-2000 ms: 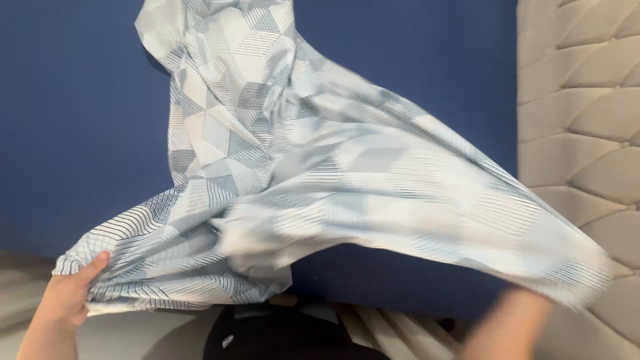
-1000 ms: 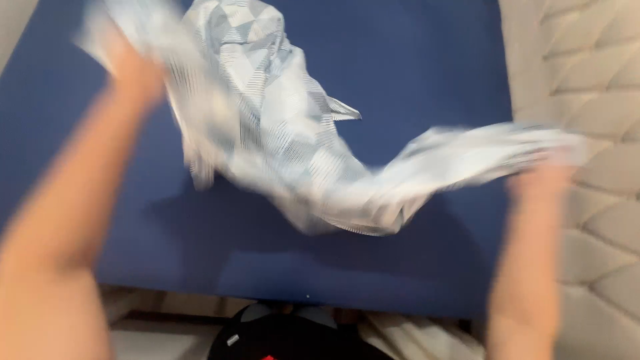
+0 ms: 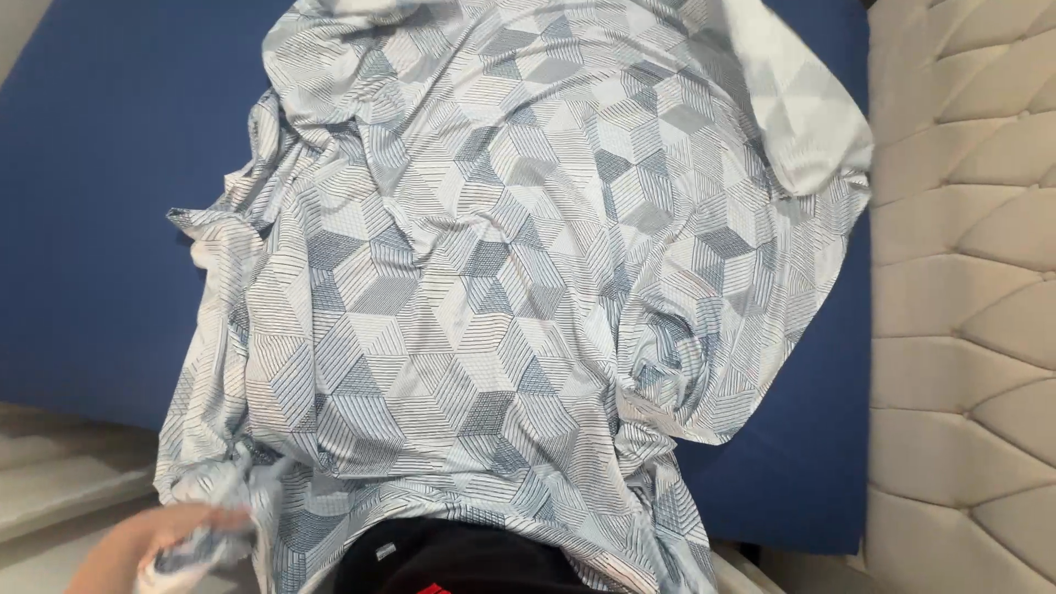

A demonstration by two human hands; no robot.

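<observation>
A large printed cloth (image 3: pixel 462 289), white and grey-blue with a geometric cube pattern, lies spread and wrinkled over a dark blue flat surface. Its near edge hangs toward my body, and folded or bunched parts show along its left side and at the lower right. At the lower left, my left hand (image 3: pixel 177 536) is on a gathered part of the cloth, its fingers blurred and closed around the fabric. My right hand is out of the frame.
The dark blue surface (image 3: pixel 91 247) shows on both sides of the cloth. A beige quilted, padded panel (image 3: pixel 961 313) runs along the right. Pale ledges (image 3: pixel 66 478) are at the lower left. My dark clothing (image 3: pixel 462 553) is at the bottom.
The cloth, bunched in the middle a second ago, is now spread wide across the surface. My left hand has come down from the upper left; my right hand has gone out of view.
</observation>
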